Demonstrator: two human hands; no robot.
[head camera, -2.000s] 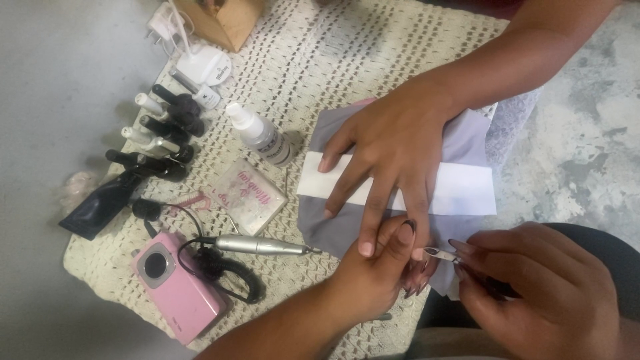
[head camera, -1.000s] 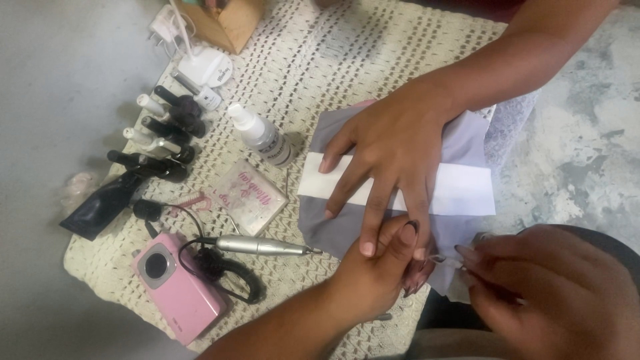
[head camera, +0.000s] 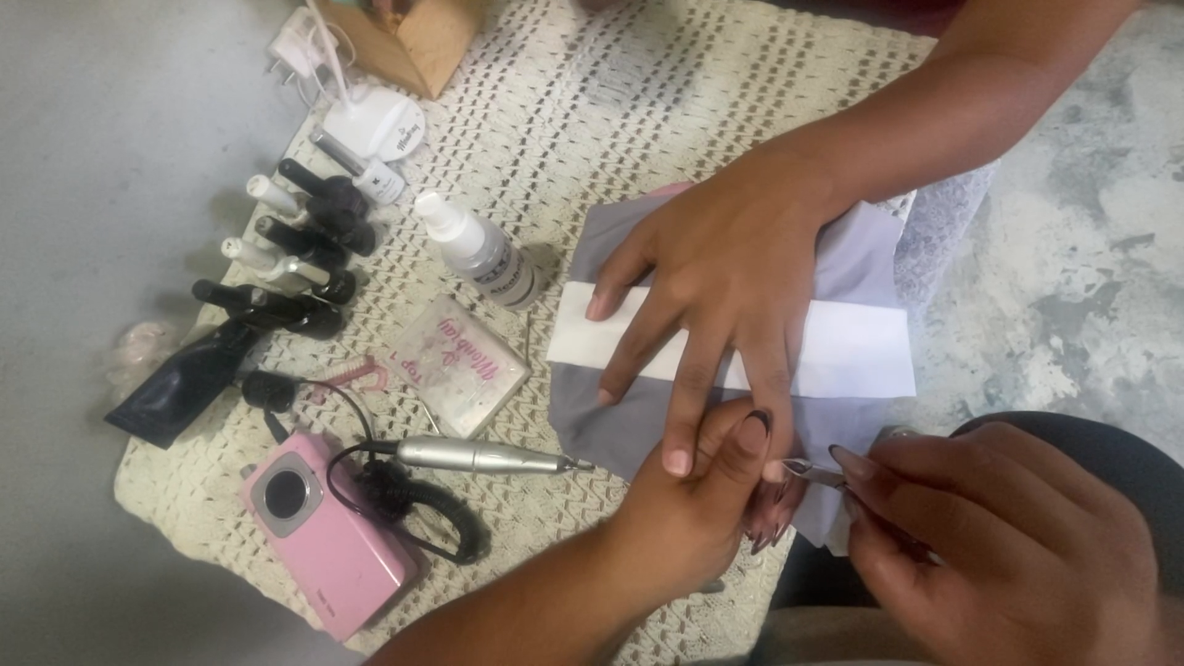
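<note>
Another person's hand (head camera: 721, 268) lies palm down, fingers spread, on a white strip (head camera: 856, 347) over a grey cloth (head camera: 601, 416). From below, my left hand (head camera: 703, 499) grips one of its fingers near the tip, my dark-tipped thumb on top. At the right, my right hand (head camera: 999, 536) pinches a small metal cuticle nipper (head camera: 814, 474), whose jaws are at that fingertip. Part of the tool's handles is hidden inside my fingers. Whether the jaws touch the skin cannot be told.
On the crocheted tablecloth (head camera: 555, 120) lie a silver nail drill handpiece (head camera: 481, 456), a pink drill control unit (head camera: 328, 536), a spray bottle (head camera: 481, 254), a square clear case (head camera: 462, 365) and several nail polish bottles (head camera: 314, 240). A wooden box (head camera: 416, 46) and a white lamp base (head camera: 375, 125) stand behind.
My right hand has shifted slightly with the nipper, which remains by the held fingertip. My left hand and the other person's hand have stayed in place.
</note>
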